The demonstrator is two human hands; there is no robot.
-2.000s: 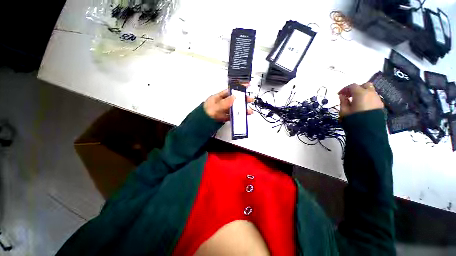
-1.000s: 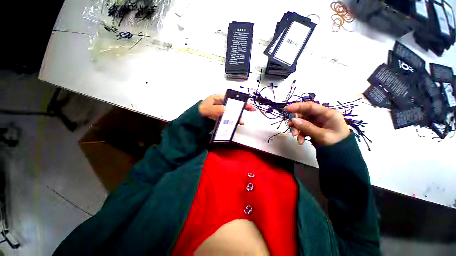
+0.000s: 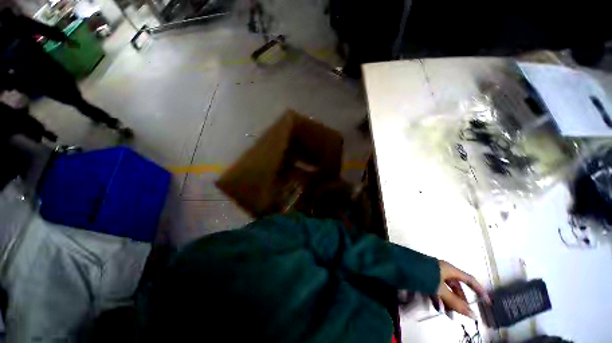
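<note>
My left hand (image 3: 460, 288) is at the lower right, over the table near its edge. A blurred, pale white-faced hang tag (image 3: 419, 306) sticks out from under it toward my body, and my fingers appear closed on it. My fingertips are beside the stack of black printed hang tags (image 3: 520, 304). A few black strings (image 3: 471, 332) show below my fingers, cut off by the bottom edge. My right hand is not in view.
The white table (image 3: 429, 194) bears a clear plastic bag with black cords (image 3: 493, 144) and a pale sheet (image 3: 570, 100). An open cardboard box (image 3: 262, 167), blue bin (image 3: 111, 191) and plastic-wrapped goods (image 3: 74, 281) are left. A person's legs (image 3: 67, 94) are upper left.
The view has swung left, bringing in the floor, box and blue bin. My right hand, the bundled tags and the strung heap have left the picture.
</note>
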